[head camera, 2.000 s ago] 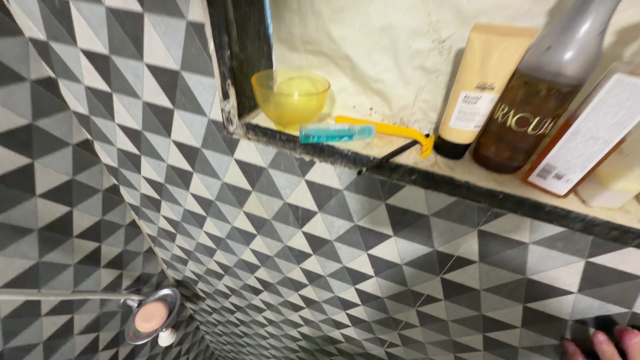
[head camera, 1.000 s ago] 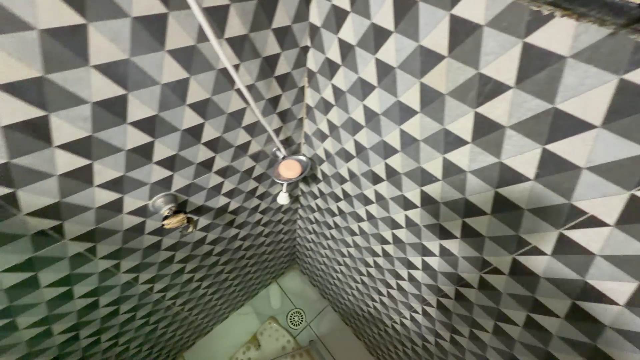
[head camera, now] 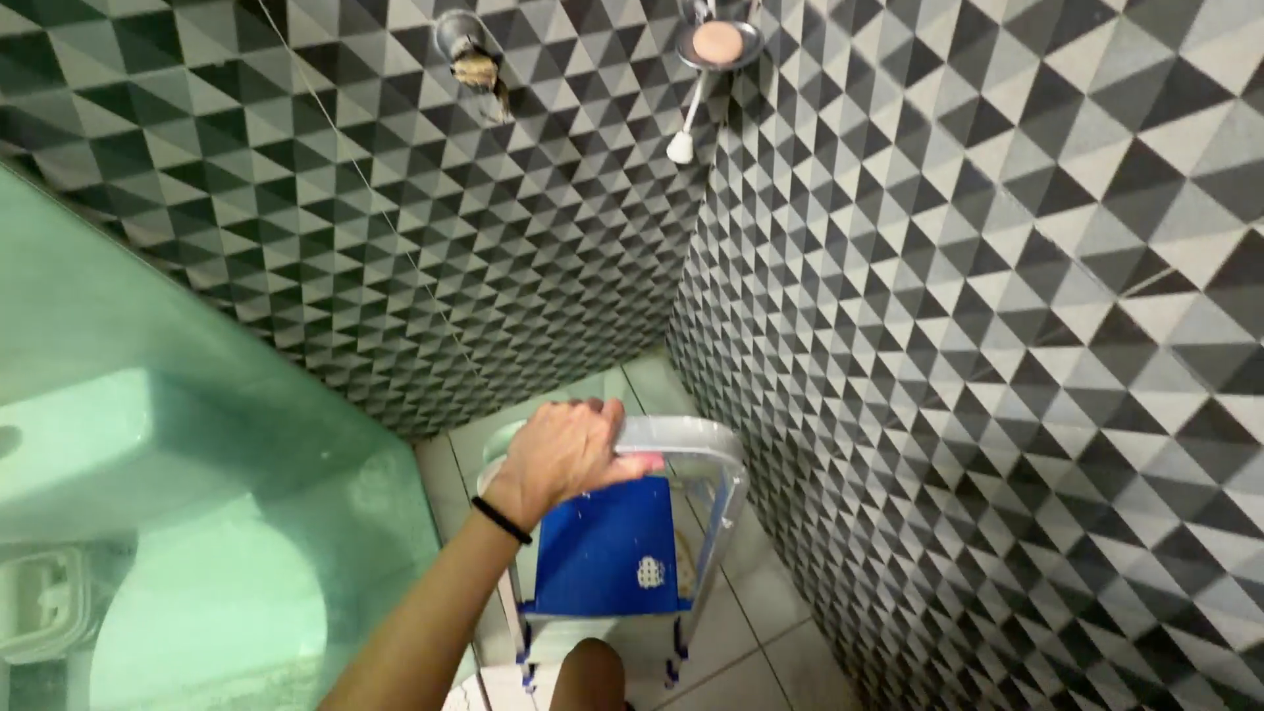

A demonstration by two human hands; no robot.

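A hand, which looks like my left hand [head camera: 573, 444], is closed around the top rail of a metal-framed folding step stool [head camera: 736, 504] at the lower middle. A black band circles the wrist. Below the rail lies the stool's blue panel [head camera: 607, 548], which bears a small white mark. The frame stands over the tiled floor, its lower joints close to a bare knee [head camera: 590, 671]. My right hand is out of view.
Triangle-patterned walls meet in a corner behind the stool. A soap dish [head camera: 719, 59] with pinkish soap and a wall tap [head camera: 464, 49] are mounted above. Greenish glass [head camera: 296, 415] borders the left; a white basin and toilet show through it.
The view has swung down from the shelf of bottles to the floor. My left hand and the blue-panelled stool have come into view; the fingers seen at the lower right are gone.
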